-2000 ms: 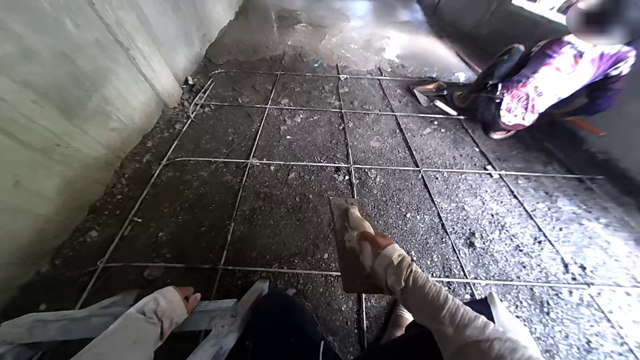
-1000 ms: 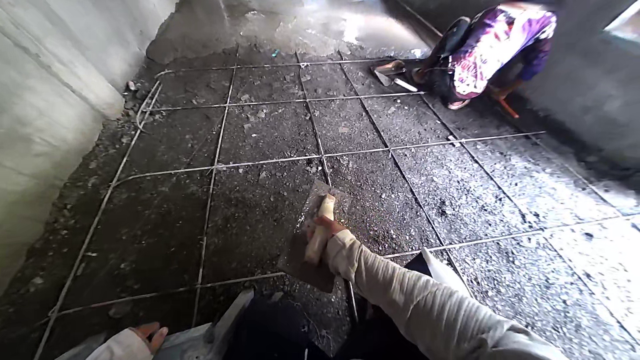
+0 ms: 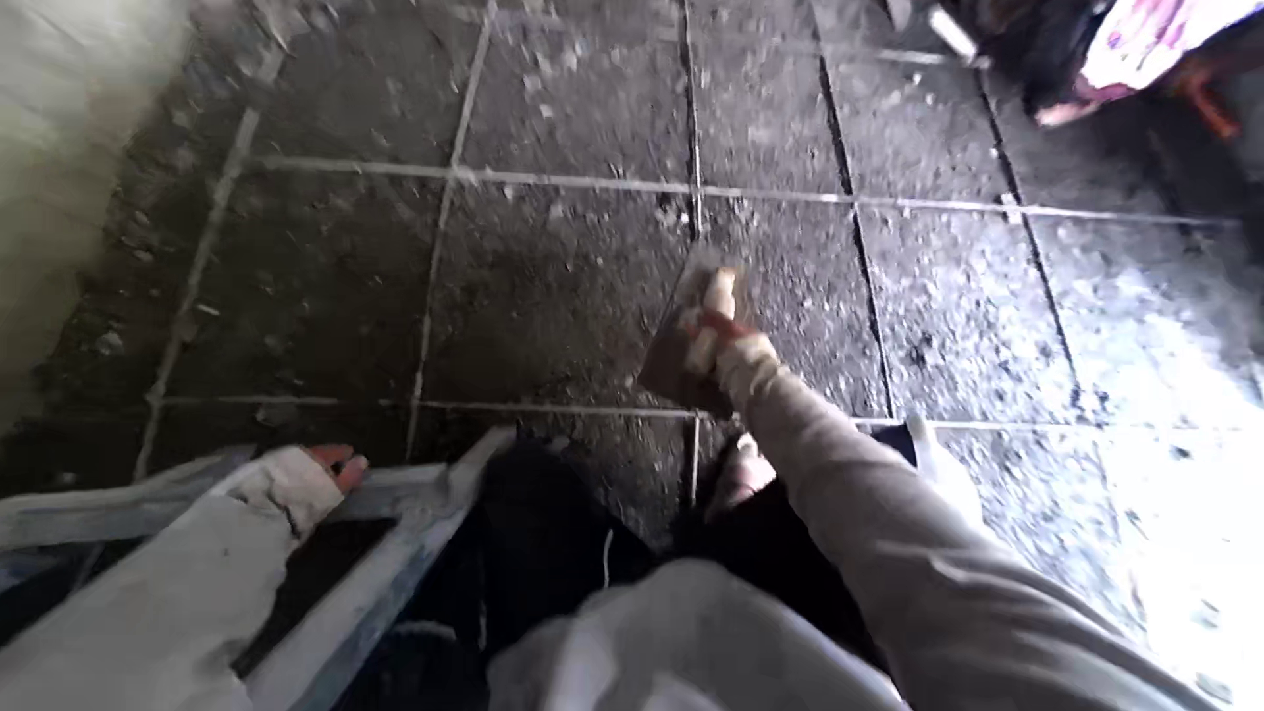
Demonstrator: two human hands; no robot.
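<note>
My right hand (image 3: pixel 719 328) is closed around the pale handle of a plastering trowel (image 3: pixel 676 370), whose flat rectangular blade lies low over the dark, rough ground just in front of my foot. Thin reinforcing bars (image 3: pixel 592 183) form a grid across the ground; one bar passes close to the trowel's near end. At the lower left, my left hand (image 3: pixel 339 468) rests at the top bar of a worn, pale frame (image 3: pixel 395 492), possibly a ladder or stool. Its fingers are bent, and whether they grip the frame is not clear.
Another person in patterned purple and white clothing (image 3: pixel 1150 44) is low to the ground at the upper right, beside an orange-handled thing (image 3: pixel 1207 104). A light-coloured tool (image 3: pixel 953 35) lies near that person. A pale wall (image 3: pixel 69 168) borders the left side. Bright light glares at the right.
The view has tilted down. My right hand keeps hold of the trowel, whose angle has shifted since the earliest frame. My left hand stays by the pale frame.
</note>
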